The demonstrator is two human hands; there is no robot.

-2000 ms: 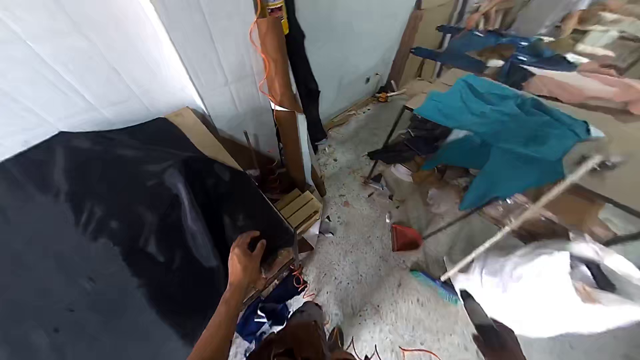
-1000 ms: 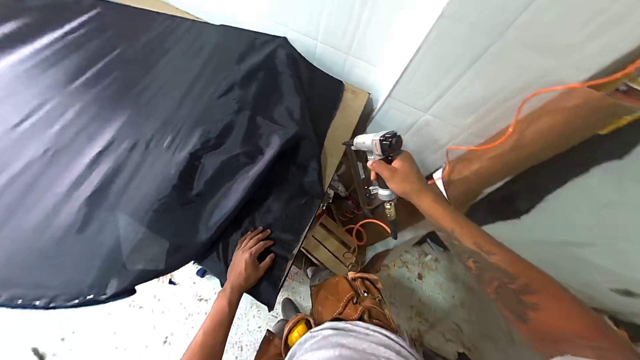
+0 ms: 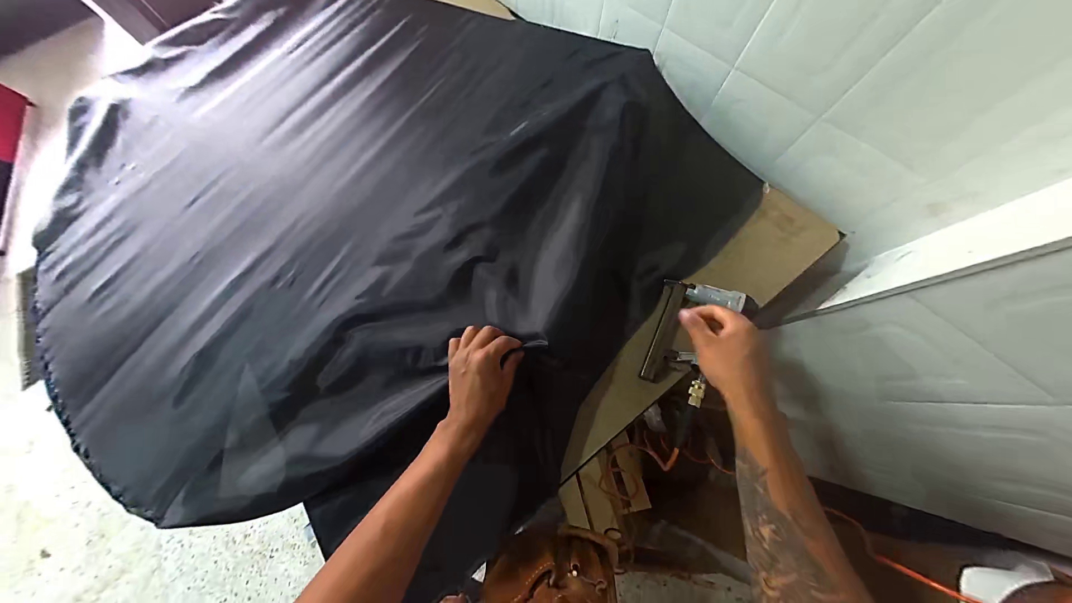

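Black fabric [image 3: 335,209] lies wrinkled over a large board or frame. My left hand [image 3: 484,360] pinches a fold of this fabric near the middle of the view. A pneumatic stapler [image 3: 666,331] lies on the bare tan board edge [image 3: 770,243], to the right of the fabric. Just right of the stapler, my right hand [image 3: 722,339] has its thumb and forefinger close together beside the tool's body. Whether those fingers touch the stapler is unclear. A brass air fitting [image 3: 697,392] and a dark hose hang from its handle.
White padded wall covering [image 3: 837,100] rises behind the board, with a white strip [image 3: 946,251] at right. Below the board are wooden slats [image 3: 590,502] and orange cord [image 3: 670,459]. A brown leather tool pouch [image 3: 553,569] hangs at the bottom. Speckled floor [image 3: 226,561] shows at lower left.
The stapler, held upright in my right hand one second ago, now lies on the board edge. My left hand has gone from lying flat on the fabric to pinching a fold.
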